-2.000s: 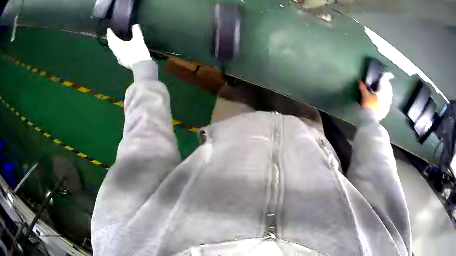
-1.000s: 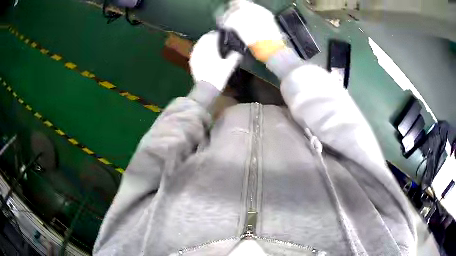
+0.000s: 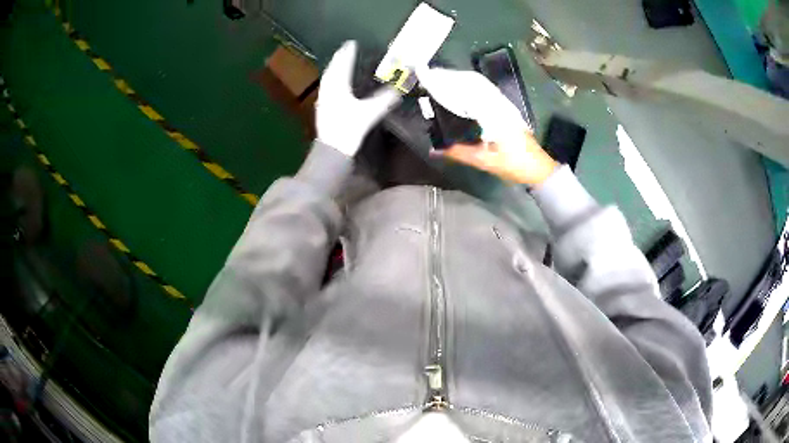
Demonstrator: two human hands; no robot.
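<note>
My right hand (image 3: 493, 130), in a white glove with bare skin showing at the thumb side, holds a black oblong unit (image 3: 452, 124) in front of my chest. A small white label shows near it. My left hand (image 3: 348, 108), in a white glove, has its thumb and fingers spread at the unit's left; a blurred dark shape lies between the hands, and I cannot tell if the left hand touches it. A white card or paper (image 3: 417, 41) with a yellow-and-black mark is just beyond the hands. A black unit (image 3: 504, 82) lies on the green bench behind my right hand.
Another black unit (image 3: 564, 141) lies right of my right wrist. More black units (image 3: 666, 260) and dark cables are at the right. A pale rail (image 3: 657, 84) crosses the upper right. A brown box (image 3: 292, 73) is at the left. Yellow-black tape (image 3: 177, 137) marks the green floor.
Both hands were together around a black unit; now they are apart, the left spread. The white card has come into view. The view has shifted, with the right-hand units nearer the picture's middle.
</note>
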